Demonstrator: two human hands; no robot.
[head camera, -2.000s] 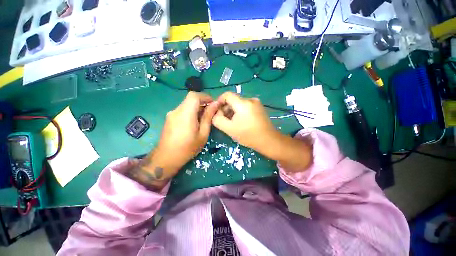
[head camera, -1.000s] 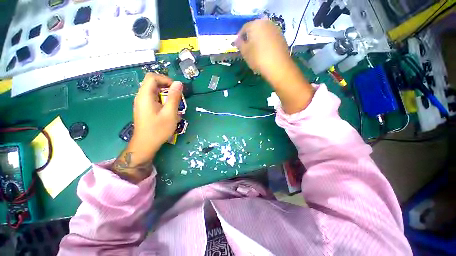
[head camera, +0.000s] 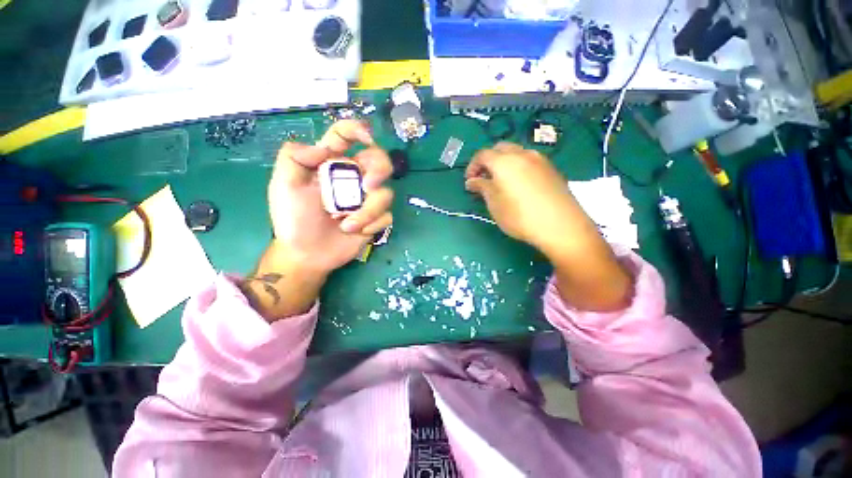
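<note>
My left hand (head camera: 313, 205) holds a smartwatch body (head camera: 343, 188) between thumb and fingers, its rounded face with a bright white screen area turned up. A small yellow and dark piece (head camera: 376, 245) shows just below the fingers of that hand; whether it joins the watch is unclear. My right hand (head camera: 523, 196) is raised to the right, its fingertips pinched together; whether something small is between them cannot be told. A thin white cable (head camera: 448, 210) lies on the green mat between the hands, its tip toward the left hand.
White scraps (head camera: 458, 297) lie scattered before me. The multimeter (head camera: 70, 280) and yellow paper (head camera: 166, 257) are at left, beside a round black part (head camera: 201, 216). The watch tray (head camera: 210, 65) is upper left. White paper (head camera: 607, 210), a black cylindrical tool (head camera: 687, 247) and a blue box (head camera: 780, 205) are at right.
The hands were together, then parted. My right hand reached up toward the blue bin and has come back down. My left hand now shows the watch face lit white.
</note>
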